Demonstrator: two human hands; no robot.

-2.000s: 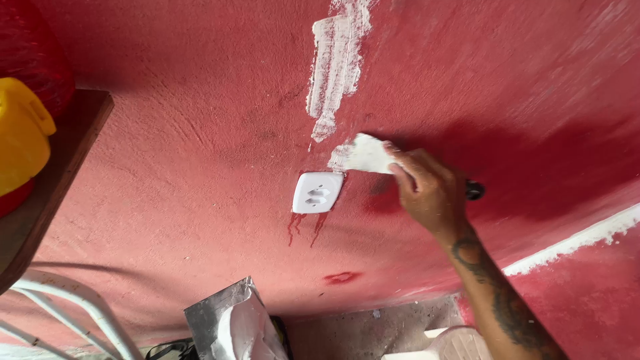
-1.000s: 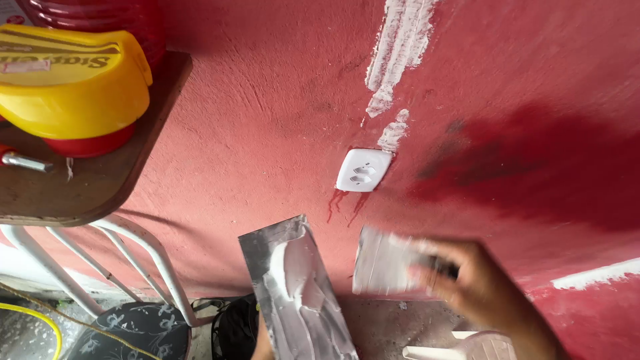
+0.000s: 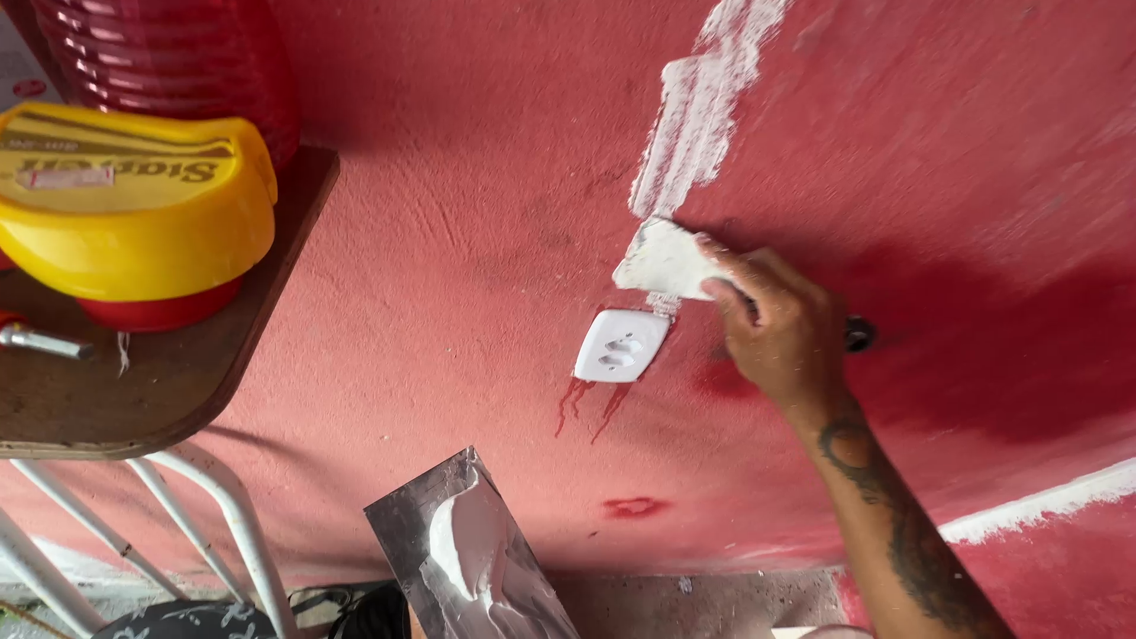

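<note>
My right hand [image 3: 781, 328] grips a putty knife [image 3: 670, 259], its putty-coated blade flat against the red wall [image 3: 461, 293], just above a white double power outlet [image 3: 623, 345]. The black end of the handle sticks out behind the hand. A rough strip of white putty [image 3: 692, 124] runs up the wall from the blade. Low in the view is a steel plastering trowel [image 3: 417, 524] carrying a thick mound of white putty [image 3: 475, 541]. My left hand is out of view, apart from possibly a sliver of skin at the trowel's left edge.
A brown tabletop [image 3: 177, 382] at left holds a yellow and red plastic container [image 3: 142, 240], a large red ribbed bottle [image 3: 177, 53] and a metal-tipped tool [image 3: 44, 340]. Below stand white tubular metal legs [image 3: 240, 524] and a dark patterned seat [image 3: 182, 621]. A black bag-like item [image 3: 373, 612] lies behind the trowel.
My right hand has gone from beside the trowel up to the wall above the outlet, and the putty knife now touches the wall. The trowel sits lower in view.
</note>
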